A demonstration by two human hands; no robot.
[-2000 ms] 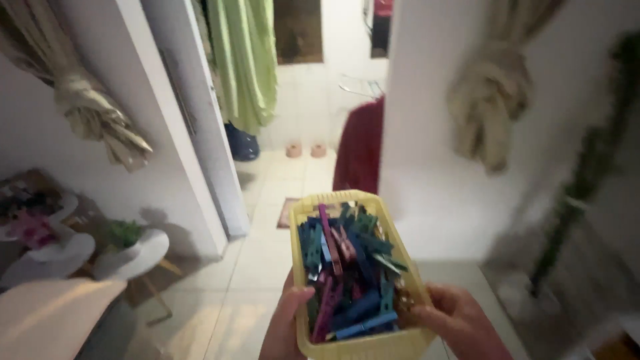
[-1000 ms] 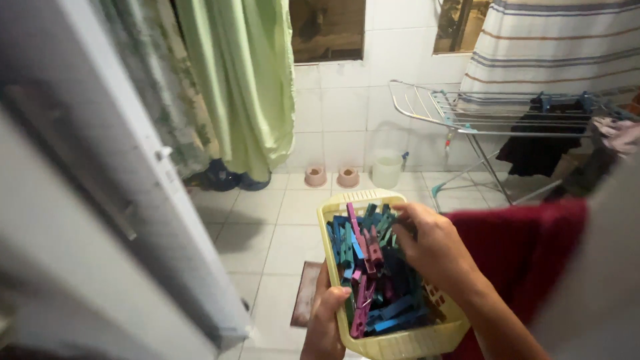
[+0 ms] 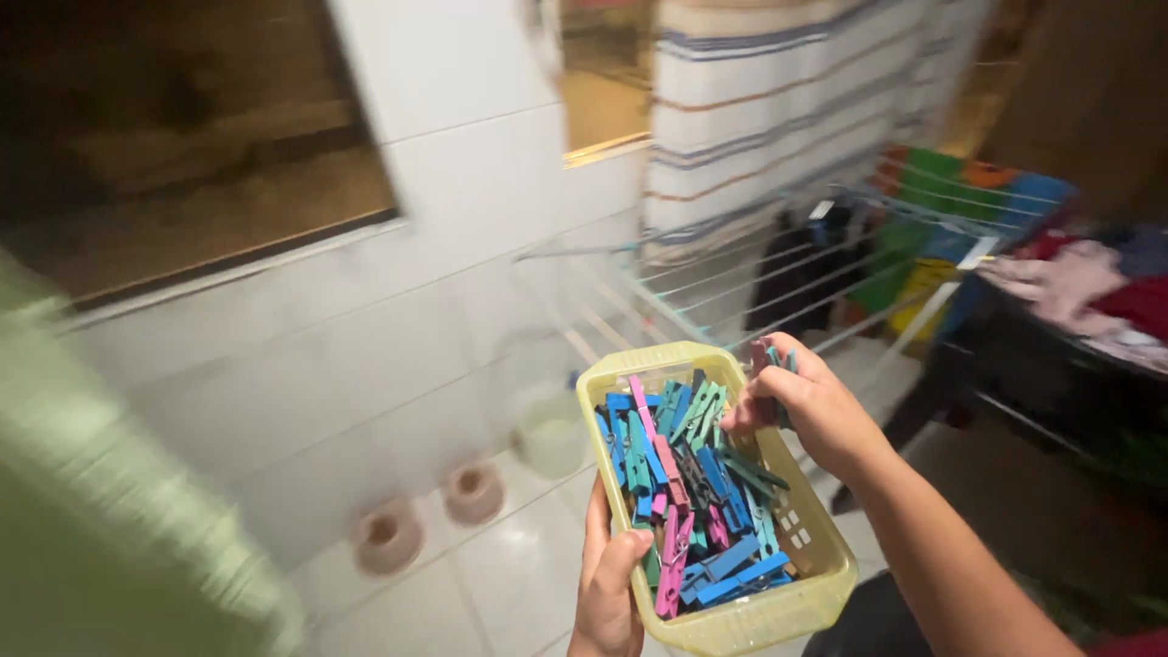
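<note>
My left hand (image 3: 613, 584) grips the left side of a yellow plastic basket (image 3: 826, 584), its thumb over the rim. Blue, green, pink and purple clothespins (image 3: 721, 484) lie piled in the basket. Above the basket's right rim, my right hand (image 3: 798, 392) holds a few clothespins (image 3: 776, 360), teal and dull pink, between its fingers. How many it holds cannot be told.
A drying rack (image 3: 721, 283) stands ahead, a striped cloth (image 3: 748, 119) behind it. Laundry (image 3: 1086, 283) is heaped in a dark container at right. Two pink pots (image 3: 474, 493) and a pale bucket (image 3: 552, 433) sit by the tiled wall. A green curtain (image 3: 109, 474) hangs at left.
The view has moved from the doorway into the tiled room, nearer the rack. My right hand first held the basket, then reached into it, and now is raised at its rim with clothespins.
</note>
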